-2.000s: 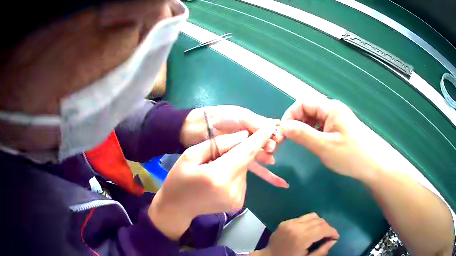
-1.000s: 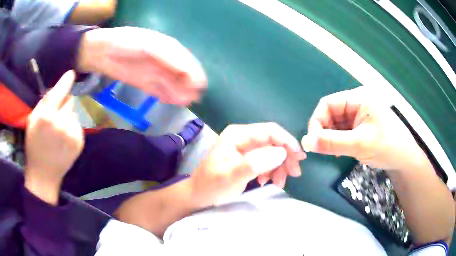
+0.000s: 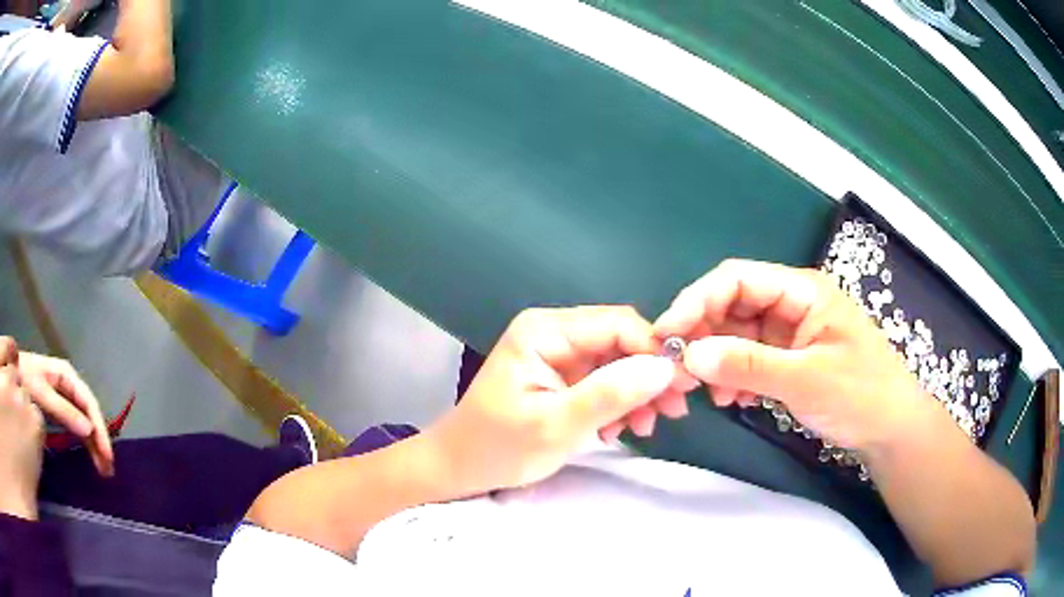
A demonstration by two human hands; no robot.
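A small round clear piece with a darker centre (image 3: 673, 348) is held between the fingertips of both hands, above the near edge of the green worktop. My left hand (image 3: 560, 385) pinches it from the left with thumb and forefinger. My right hand (image 3: 793, 350) holds it from the right, also by thumb and forefinger. Part of the piece is hidden by the fingertips. A black tray (image 3: 951, 309) of many loose clear and white discs (image 3: 861, 248) lies behind and to the right of my right hand, partly covered by it.
A brown wooden block (image 3: 1048, 443) and a thin pale stick (image 3: 1023, 414) lie right of the tray. The white rail (image 3: 700, 88) and green belt run beyond the worktop (image 3: 467, 187). Another person's hands (image 3: 58, 402), a second seated person and a blue stool (image 3: 239, 286) are left.
The view has swung right and down, showing more of the tray. The neighbour's hands have withdrawn to the far left. My fingertips have come together around the small piece.
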